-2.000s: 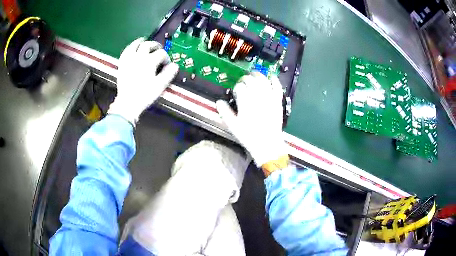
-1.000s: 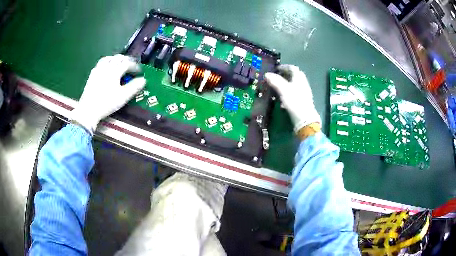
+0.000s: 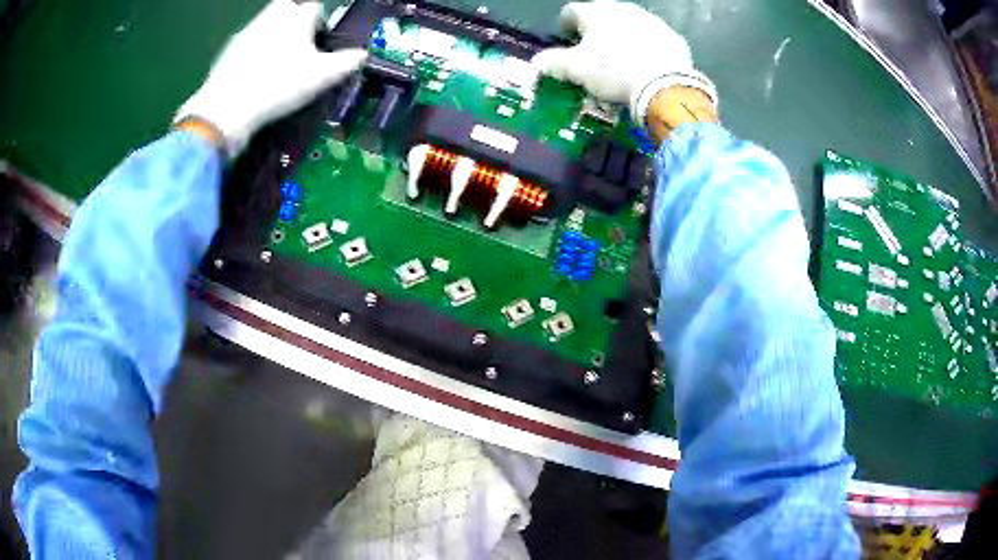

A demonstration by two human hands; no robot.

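A green circuit board [image 3: 438,246] sits component side up in a black carrier frame [image 3: 438,350] near the belt's front edge. A copper coil [image 3: 482,186] with white strips lies mid-board. My left hand [image 3: 274,71], in a white glove, is at the frame's far left corner, fingers bent over it. My right hand [image 3: 613,55], also gloved, is at the frame's far edge, right of centre, fingers bent downward. The fingertips' exact contact is hard to see in either hand.
Green boards [image 3: 908,284] lie solder side up on the green belt [image 3: 755,98] to the right. The conveyor edge rail [image 3: 525,435] with a red line runs along the near side. Part of a yellow-taped unit [image 3: 903,541] shows at the bottom right.
Both hands have moved from the frame's left and right sides to its far edge. The frame appears larger and nearer in view. The boards on the right appear further right.
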